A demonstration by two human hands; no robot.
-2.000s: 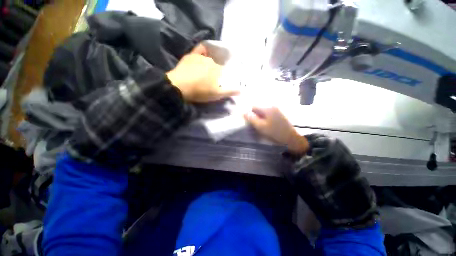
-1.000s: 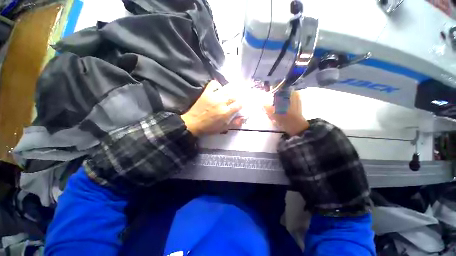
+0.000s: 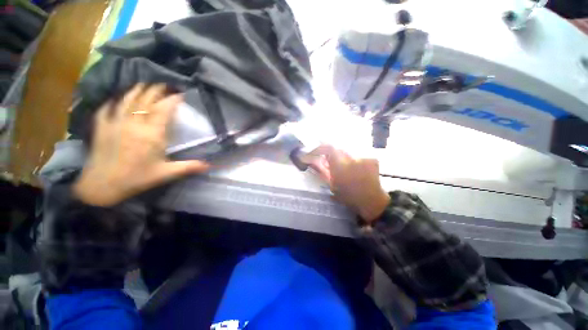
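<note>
A dark grey garment [image 3: 238,71] lies heaped on the white machine table, left of the needle area, with a lighter grey part below. My left hand [image 3: 132,148] is blurred, its fingers spread over the garment's left side. My right hand [image 3: 354,180] is left of and below the dark attachment [image 3: 381,132], its fingertips closed on a small dark curved piece [image 3: 298,158]; whether this is a garment edge or a separate thing is unclear. Bright glare hides the needle and presser foot. The white machine head [image 3: 361,74] stands above right.
The ruler-marked grey front edge [image 3: 277,201] runs below my hands. A brown board [image 3: 55,84] stands at the far left. A small dark knob [image 3: 548,231] hangs at the table's right front. Loose grey cloth [image 3: 535,303] lies below the table edge at right.
My left hand has left the needle area and moved left onto the garment, fingers opened. My right hand has come out from behind the dark attachment, towards the front left.
</note>
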